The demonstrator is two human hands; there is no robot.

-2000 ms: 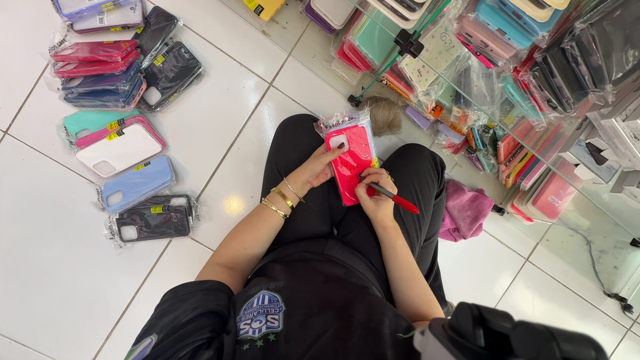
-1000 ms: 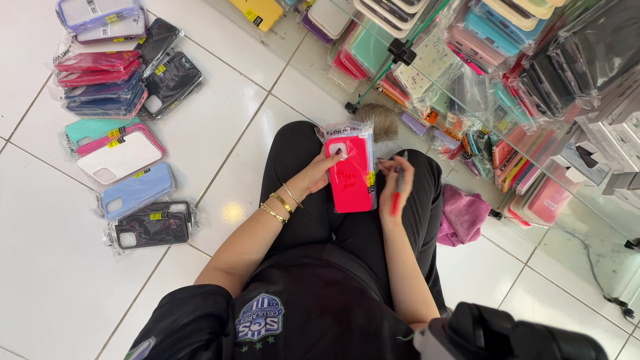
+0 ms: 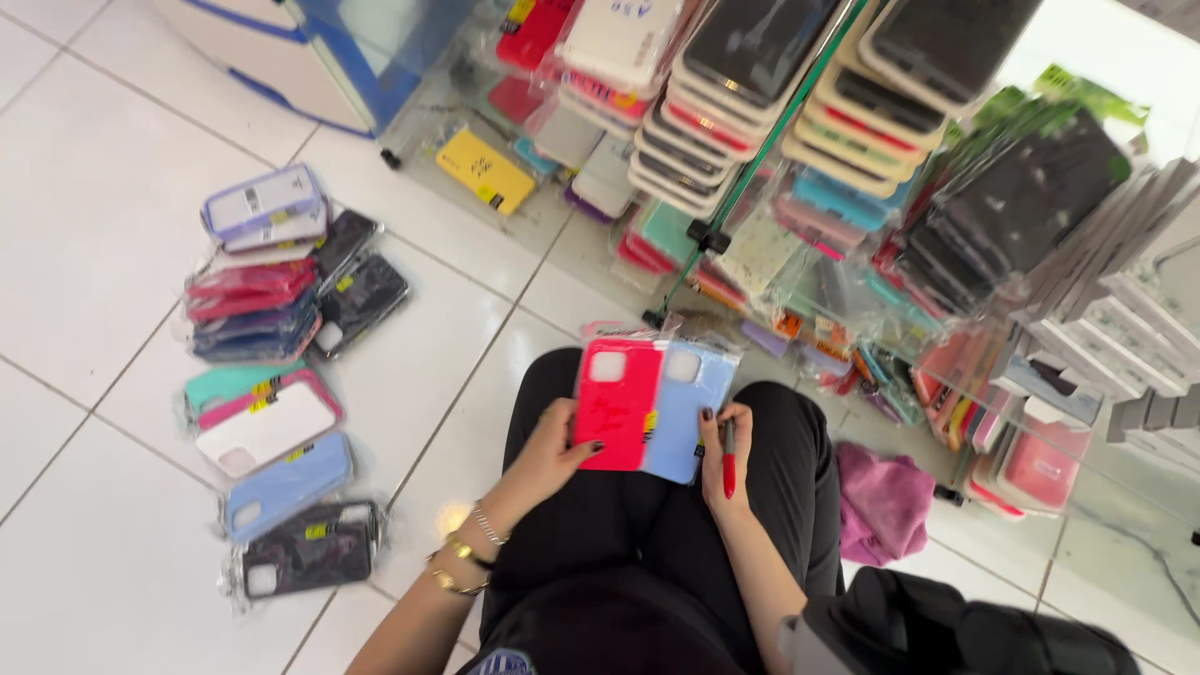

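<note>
My left hand (image 3: pixel 553 450) holds a red phone case (image 3: pixel 614 412) in a clear bag by its left side, thumb on the front. Handwriting shows faintly on the red case. A light blue phone case (image 3: pixel 689 403), also bagged, lies partly behind the red one and sticks out to its right. My right hand (image 3: pixel 729 450) grips the right edge of the blue case and also holds a red marker (image 3: pixel 729 459), its red end pointing down toward my wrist. Both cases are above my lap.
Left on the tiled floor are bagged cases: black (image 3: pixel 309 553), blue (image 3: pixel 291 487), white (image 3: pixel 270 427) and a mixed stack (image 3: pixel 253 291). Glass shelves (image 3: pixel 787 112) of cases stand ahead and right. A pink cloth (image 3: pixel 881 502) lies beside my right knee; a black object (image 3: pixel 966 619) is at lower right.
The blue case, mostly covered by the red one before, now shows beside it. My right hand has moved from beside the cases onto the blue one. The view has shifted left and forward.
</note>
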